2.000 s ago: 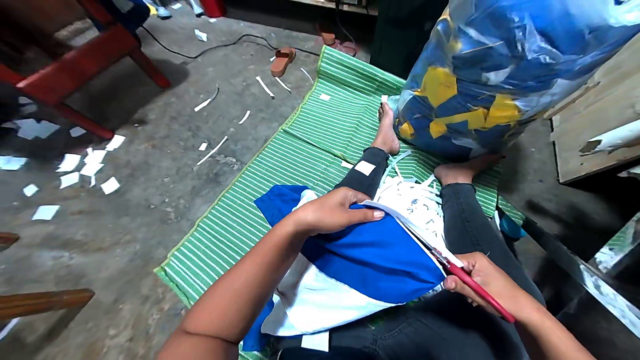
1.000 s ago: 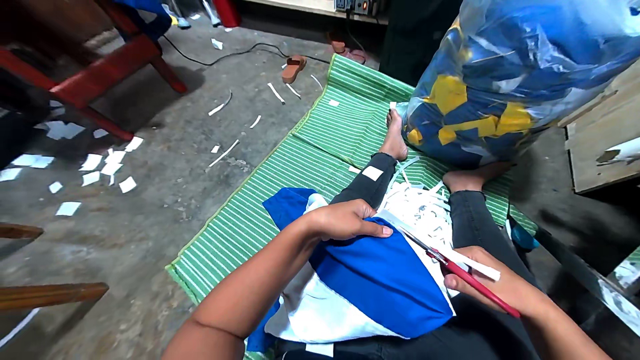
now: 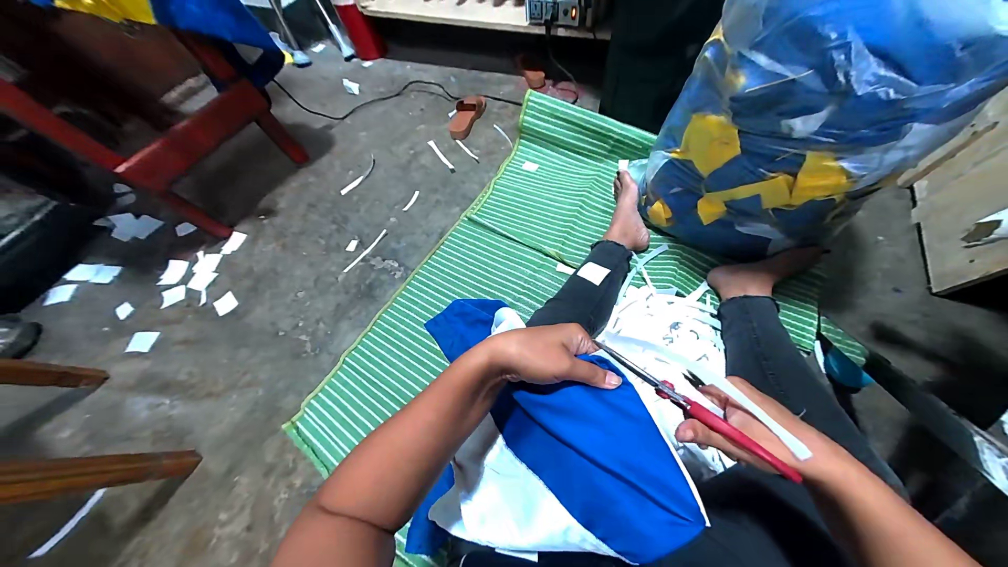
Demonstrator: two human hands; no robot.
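Note:
A blue and white fabric piece [image 3: 583,457] lies across my lap, and my left hand [image 3: 555,354] grips its upper edge with the thumb on top. In my right hand [image 3: 728,417] are red-handled scissors [image 3: 709,417], their blades spread and pointing up-left toward my left fingers. A narrow white strip [image 3: 756,413] trails from near the blades over my right hand. Between my legs lies a heap of white strips [image 3: 661,319].
I sit on a green striped mat [image 3: 441,291]. A large clear plastic bag [image 3: 772,142] of blue and yellow cloth stands near my feet. White scraps [image 3: 201,272], a brown sandal [image 3: 466,116], a cable [image 3: 378,98] and a red chair [image 3: 189,142] are on the floor at left.
The scissors have moved up along the fabric edge toward my left hand, and the loose white strip beside them has grown longer. My left hand keeps its hold on the fabric.

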